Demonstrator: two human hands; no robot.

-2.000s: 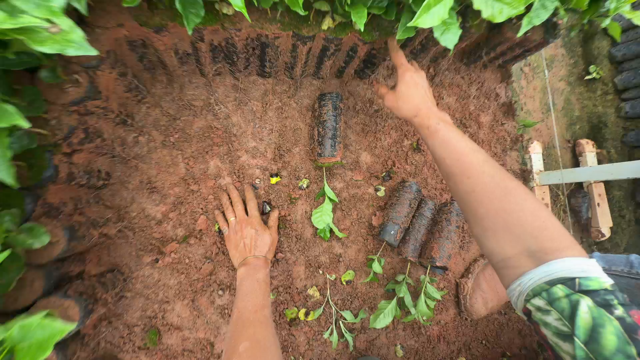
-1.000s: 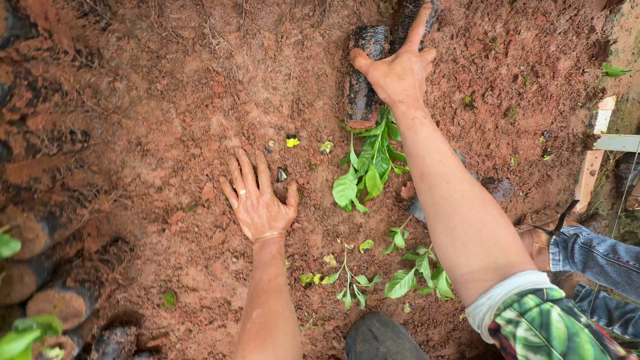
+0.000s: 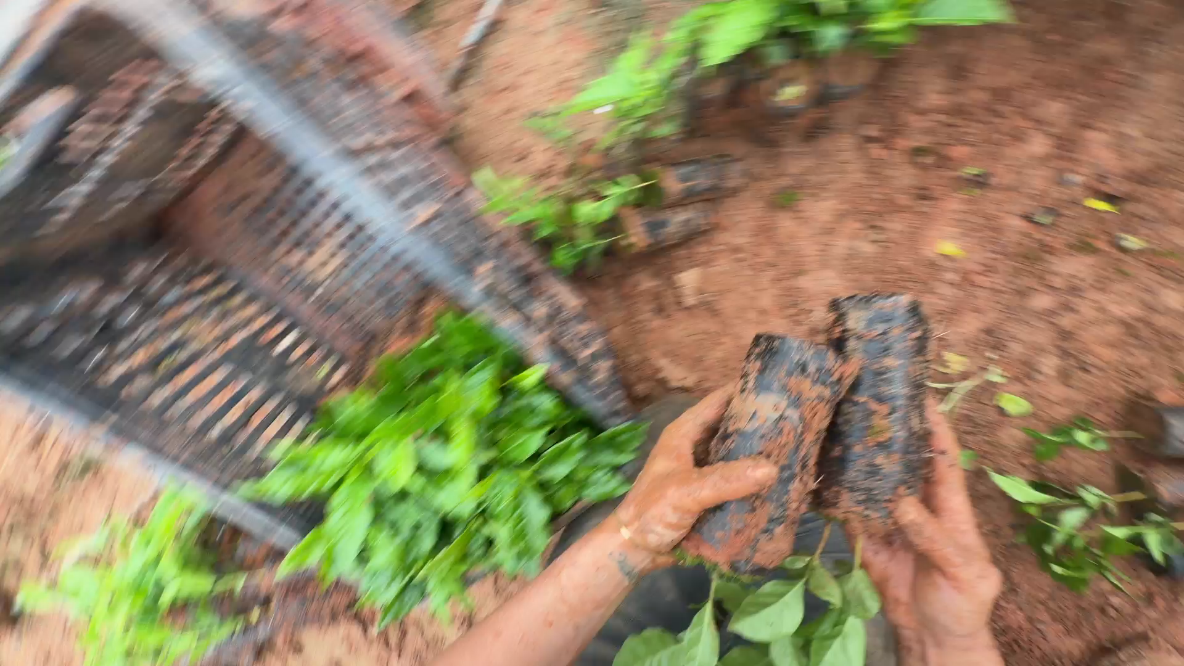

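Note:
Two soil-filled black plastic seedling bags, smeared with red mud, are held up side by side at lower centre right. My left hand (image 3: 689, 490) grips the left seedling bag (image 3: 772, 444), its thumb across the front. Around the lower right side of the other seedling bag (image 3: 877, 407) my right hand (image 3: 939, 546) is closed, with its palm partly hidden. The bags touch near their upper parts. Green leafy seedlings (image 3: 777, 620) hang below them, stems downward from the bags.
At left stands a muddy slatted plastic crate (image 3: 342, 194), blurred, with leafy seedlings (image 3: 462, 462) at its near corner. More bagged seedlings (image 3: 689, 176) lie at top centre. Cut-looking leafy sprigs (image 3: 1073, 518) and other bags (image 3: 1161, 425) lie on the red soil (image 3: 1017, 268) at right.
The view has swung far, bringing the crate in. My left hand, flat on the soil a second ago, now holds a bag. My right hand has come back from its outstretched reach and holds another.

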